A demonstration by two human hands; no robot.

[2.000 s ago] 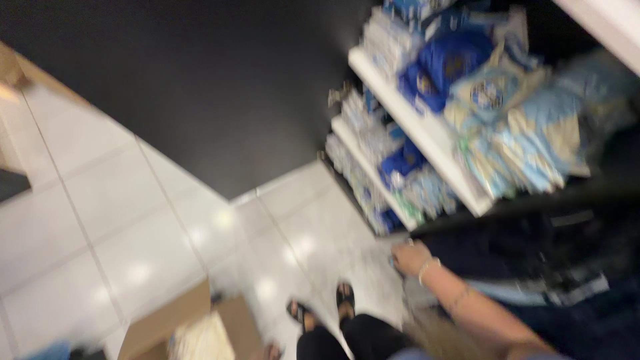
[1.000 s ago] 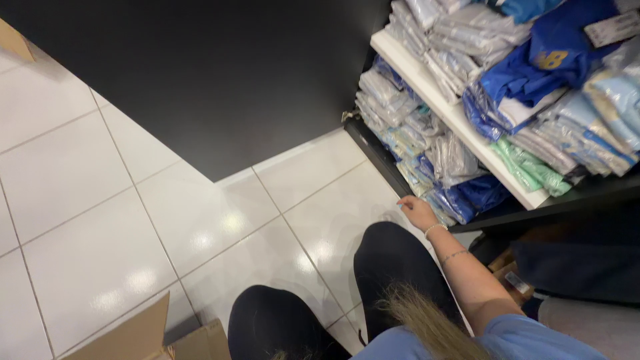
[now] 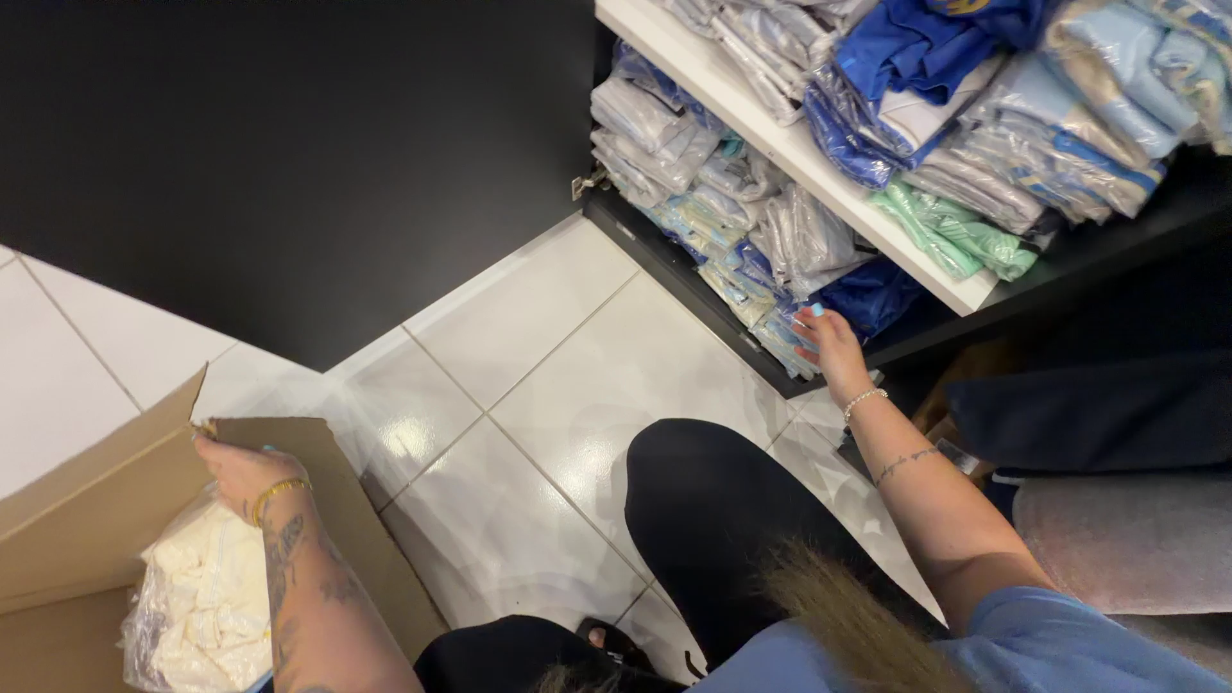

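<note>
My left hand (image 3: pixel 252 476) is at the corner of an open cardboard box (image 3: pixel 87 472), its fingers on the edge where two flaps meet. Below that wrist, a clear plastic bag of cream-coloured fabric (image 3: pixel 207 597) lies in the box. My right hand (image 3: pixel 830 348) reaches to the lower shelf of a cabinet, fingers loosely spread beside folded garments in clear plastic (image 3: pixel 760 289); whether the fingertips touch them I cannot tell. A dark blue bagged garment (image 3: pixel 871 294) lies just behind this hand.
A black cabinet door (image 3: pixel 318 173) stands open at the upper left over white floor tiles (image 3: pixel 539 423). The white upper shelf (image 3: pixel 818 173) juts out above my right hand, holding blue, light blue and green bagged garments (image 3: pixel 953 231). Dark and grey fabric (image 3: pixel 1116 539) is at the right.
My left hand has come into view at the box, which shows more fully now. My right hand stays by the lower shelf. My knees, bent in the middle frame, remain bent.
</note>
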